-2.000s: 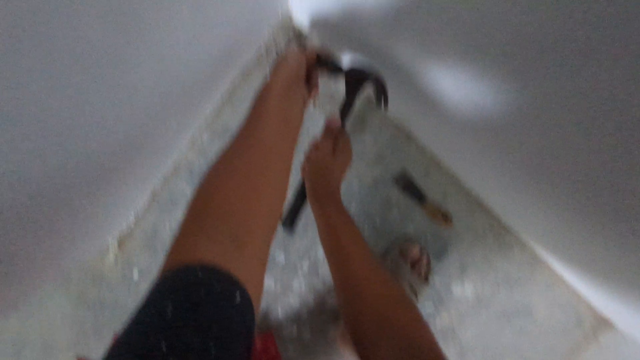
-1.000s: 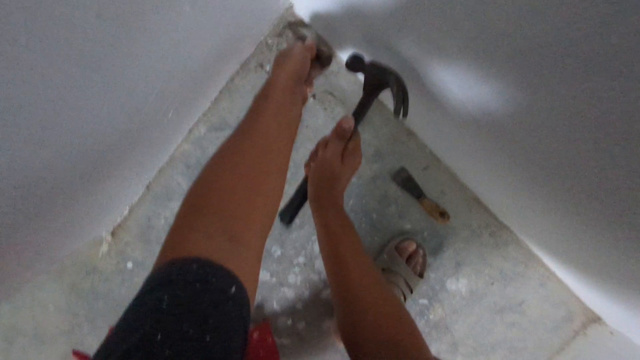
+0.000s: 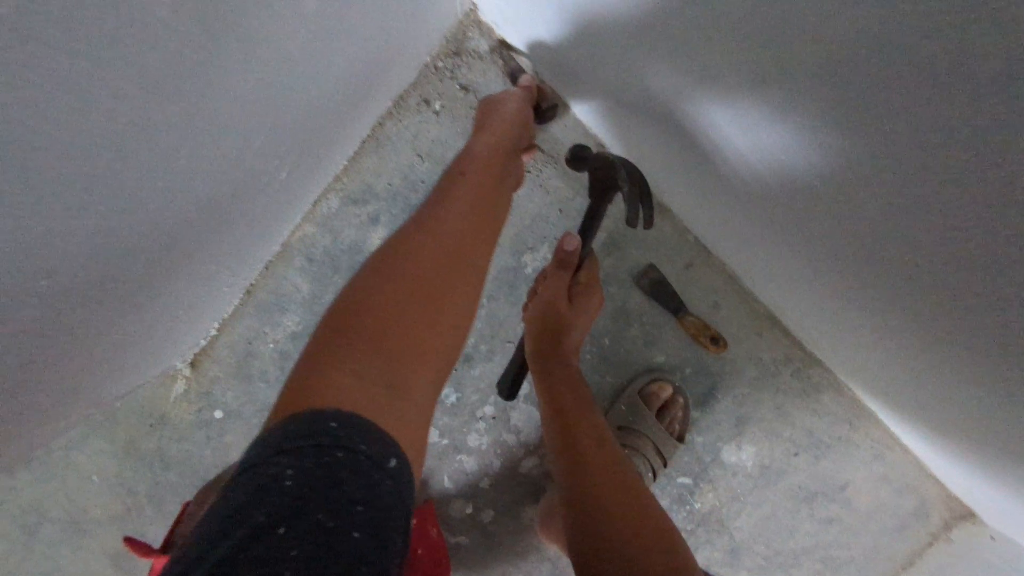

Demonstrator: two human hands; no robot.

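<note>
My left hand (image 3: 510,120) is closed around a dark chisel-like tool (image 3: 546,108) near the corner where two walls meet the floor. The tool's far end lies close to the base of the right wall; blur hides whether it touches. Below and to the right, my right hand (image 3: 564,300) grips a claw hammer (image 3: 596,188) partway along its dark handle, with the thumb laid along it. The hammer's round face points up and left, its claw to the right. On the floor right of the hammer lies a putty knife (image 3: 680,308) with a wooden handle, touched by neither hand.
White walls (image 3: 200,144) (image 3: 840,224) run along both sides of the concrete floor (image 3: 768,448). Crumbs of debris (image 3: 436,104) lie by the corner. A sandaled foot (image 3: 656,424) stands below the putty knife. Red fabric (image 3: 428,540) shows at the bottom.
The tool in my left hand has shifted from the corner toward the right wall's base. The hammer has moved slightly down and away from the left hand. The putty knife has stayed on the floor.
</note>
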